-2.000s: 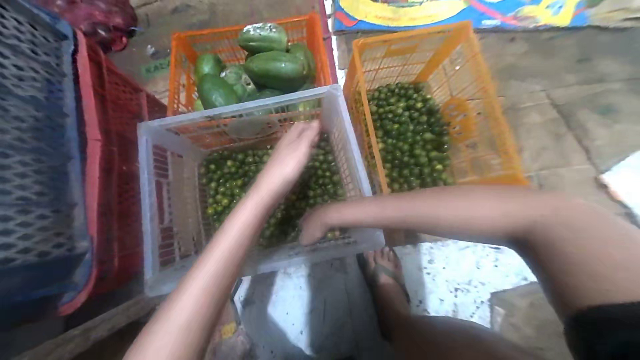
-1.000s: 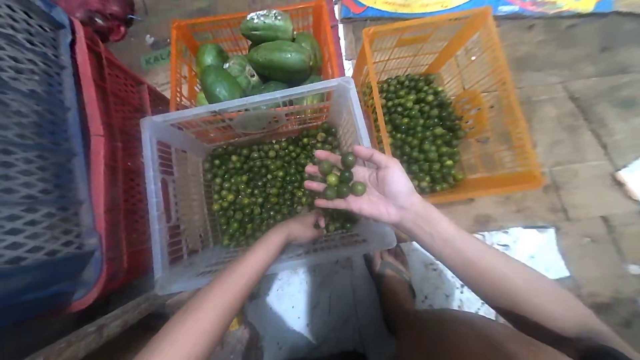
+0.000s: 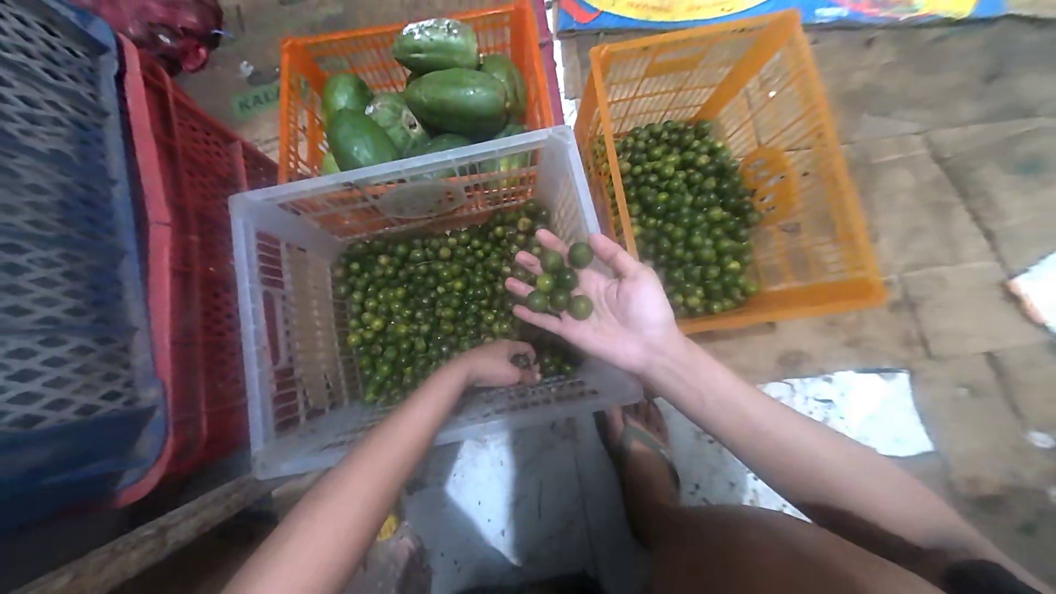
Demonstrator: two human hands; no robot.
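Note:
My right hand [image 3: 615,309] is held palm up over the right side of a clear plastic crate [image 3: 252,330], with several small green citrus fruits [image 3: 561,280] resting on its spread fingers. Lower in that crate, my left hand [image 3: 499,363] has its fingers closed around a dark small fruit [image 3: 521,360]. Many more green citrus fruits [image 3: 429,289] cover the crate's floor around it. To the right, a yellow-orange plastic crate [image 3: 825,165] holds a pile of similar fruits [image 3: 689,214].
Behind the clear crate, an orange crate [image 3: 293,107] holds large green papayas [image 3: 458,103]. Blue [image 3: 66,214] and red [image 3: 206,190] plastic crates stand at the left. A red net bag [image 3: 169,29] lies at the top left. My sandalled foot [image 3: 639,437] is just below the clear crate.
Two seconds ago both hands were down in the clear crate. My right hand has since come up, turned palm up with fruits on it; between one second ago and now its fruits have shifted and look more numerous.

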